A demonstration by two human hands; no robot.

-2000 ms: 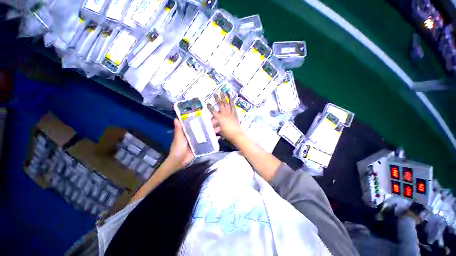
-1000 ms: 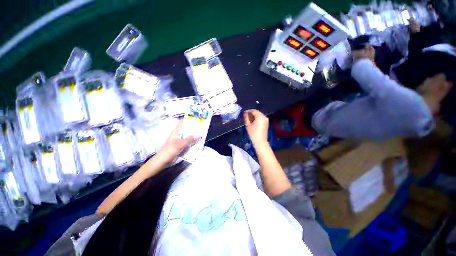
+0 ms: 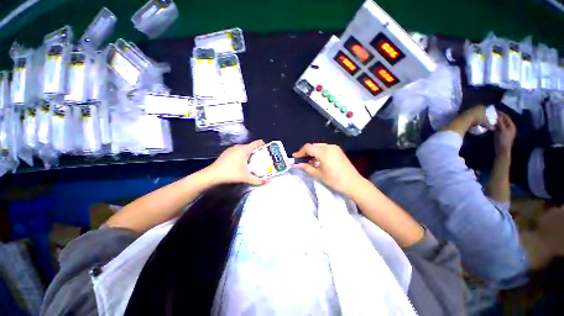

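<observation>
My left hand (image 3: 235,165) holds a power bank unit (image 3: 270,159) close to my chest, its end with the green circuit board and yellow tape facing up and right. My right hand (image 3: 328,165) pinches a small dark thing (image 3: 304,160) at the board end of this unit. It looks like a plug or cable end; its exact shape is too small to tell. The lower part of the unit is hidden by my left hand.
A small stack of units (image 3: 219,77) lies ahead on the black bench (image 3: 272,80). Bagged units (image 3: 77,77) lie in rows at left. A tester (image 3: 365,68) with red displays stands ahead right. Another person's sleeve (image 3: 457,203) is at right, before more bagged units (image 3: 513,65).
The view has turned right, then levelled. The unit is now upright near my chest in my left hand. My right hand has moved from empty air to the unit's board end, pinching a small dark thing.
</observation>
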